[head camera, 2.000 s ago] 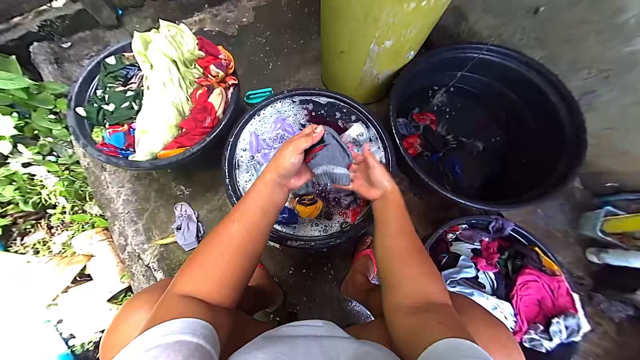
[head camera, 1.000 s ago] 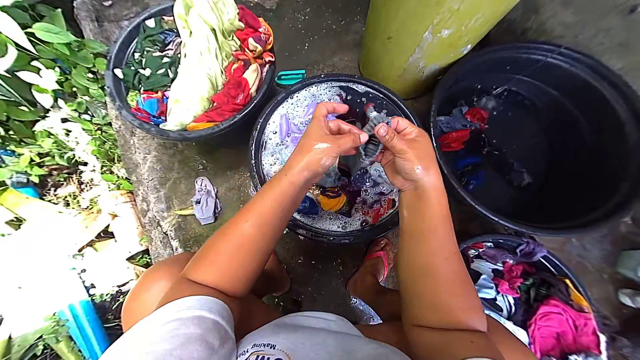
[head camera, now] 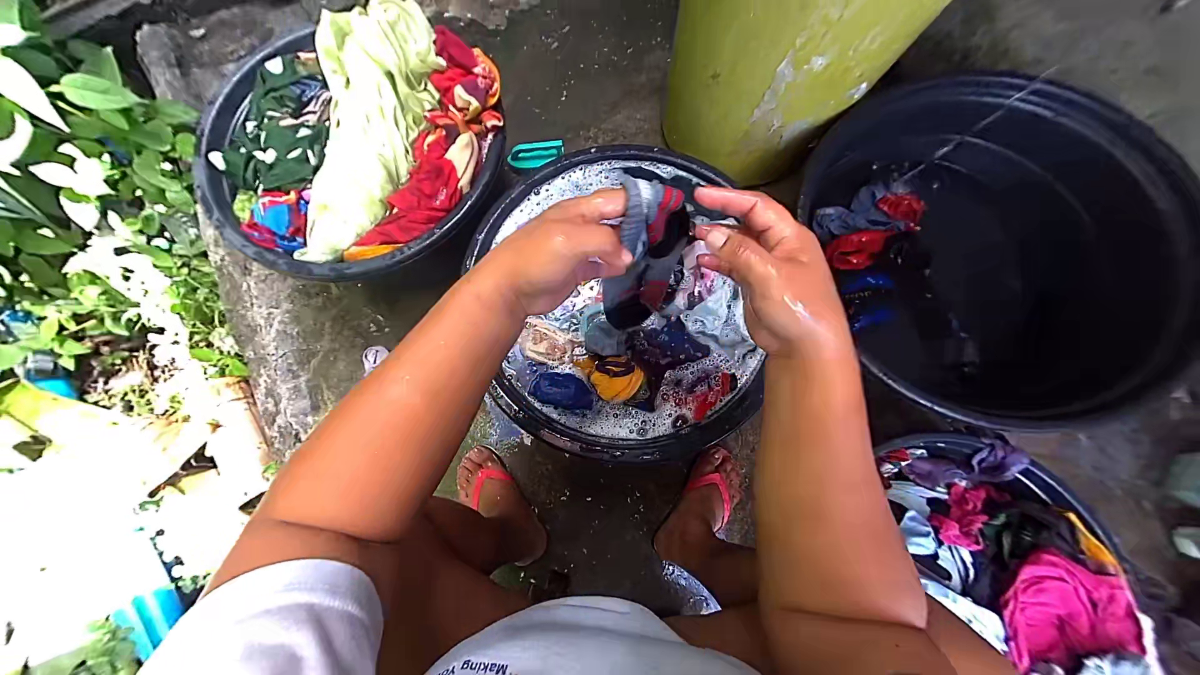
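Note:
My left hand grips the grey ribbed edge of a wet sock, grey with black and red parts, which hangs over the middle basin. At the sock's right side is my right hand, its fingers spread and curved, the fingertips close to the cloth; whether they touch it I cannot tell. Below both hands stands the round black plastic basin of sudsy water. In it lie a yellow cloth, a dark blue cloth and several other wet garments.
A basin heaped with clothes stands at the upper left, a teal brush beside it. Behind the middle basin rises a yellow-green drum. At right, a large black tub holds dark water and some clothes. Another clothes-filled basin is at lower right.
The sock, bunched between both hands a second ago, now hangs down more loosely from my left hand. The fingers of my right hand have spread apart.

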